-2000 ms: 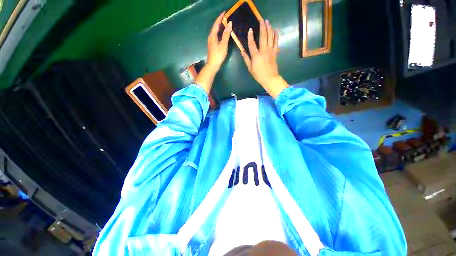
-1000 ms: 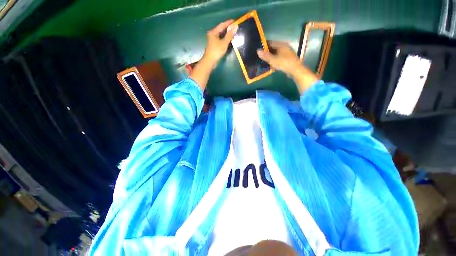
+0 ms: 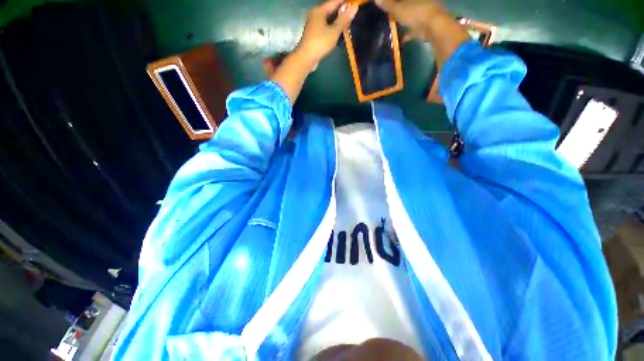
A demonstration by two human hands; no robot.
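Note:
A glossy black panel [image 3: 375,49] sits in an orange frame jig [image 3: 382,94] near the top edge of the picture. My left hand [image 3: 329,25] is at the frame's upper left corner, with fingers and thumb on its edge. My right hand [image 3: 415,15] is at the frame's upper right, partly cut off by the picture's top edge. Both hands hold the framed panel by its far end. The far end of the frame is partly hidden by the fingers and cut off by the edge.
A stack of jigs [image 3: 205,83] with a white-edged dark window stands at the left. An empty frame [image 3: 481,29] lies at the right, partly behind my right arm. A white-faced panel [image 3: 588,132] lies in a black compartment tray [image 3: 623,149] at the far right. Black cloth [image 3: 67,141] hangs at the left.
The framed panel has turned more upright in the picture. My right hand has moved from the panel's lower right side to its far end. The view has shifted, so the bench appears higher.

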